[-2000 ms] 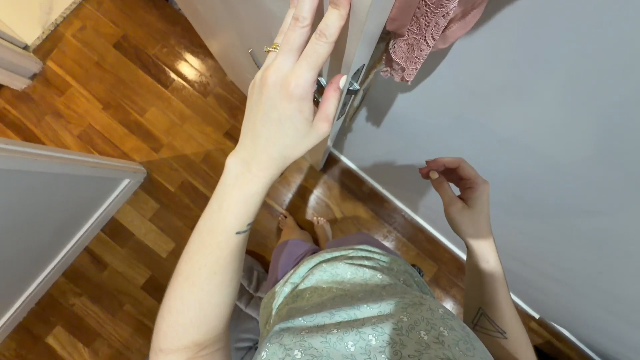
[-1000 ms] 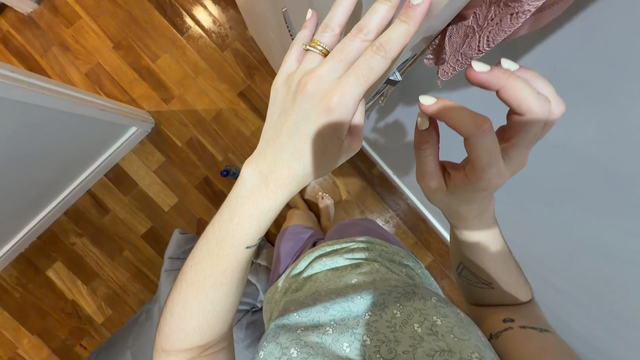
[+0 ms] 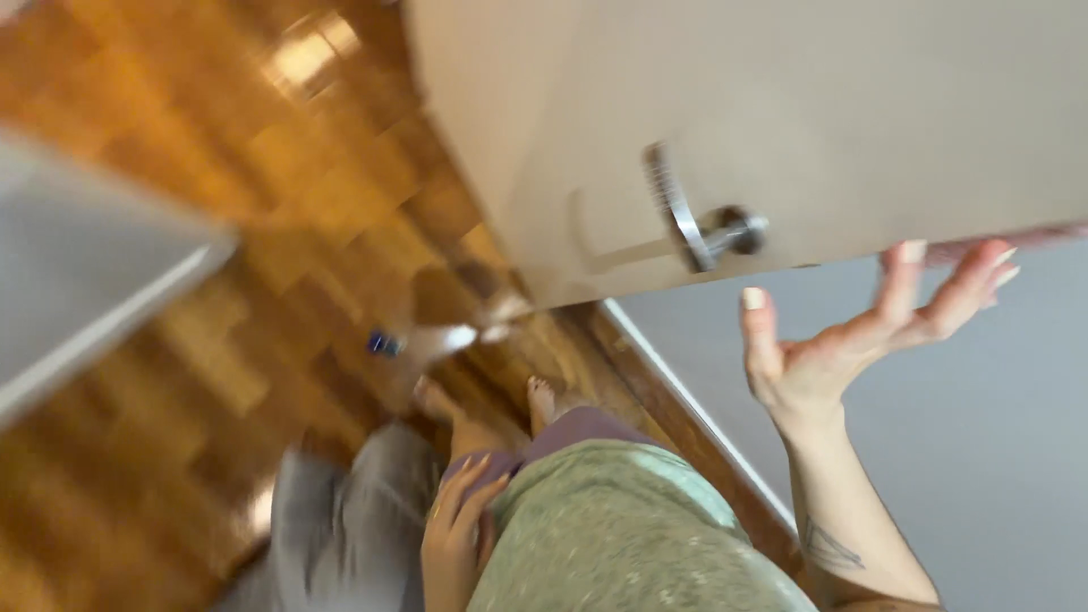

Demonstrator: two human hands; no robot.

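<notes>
A pale door [image 3: 807,119] with a curved metal lever handle [image 3: 680,208] fills the upper right. My right hand [image 3: 850,340] is raised at the door's lower edge, fingers spread and bent, holding nothing; whether its fingertips touch the edge I cannot tell. Behind that edge a strip of pink cloth [image 3: 1020,242] shows. My left hand [image 3: 459,518] hangs low beside my green patterned top [image 3: 620,535], near my purple shorts, its fingers apart with nothing visible in them.
Wooden flooring [image 3: 280,212] runs below, with a small blue-and-white object [image 3: 387,343] near my feet. Grey fabric [image 3: 348,510] lies at my left. A grey panel with a white edge [image 3: 110,319] stands at the far left, and a grey wall [image 3: 977,442] at the right.
My left hand has dropped from in front of the door to beside my top. The door has swung so its face and lever handle now show. My right hand has moved to the door's edge.
</notes>
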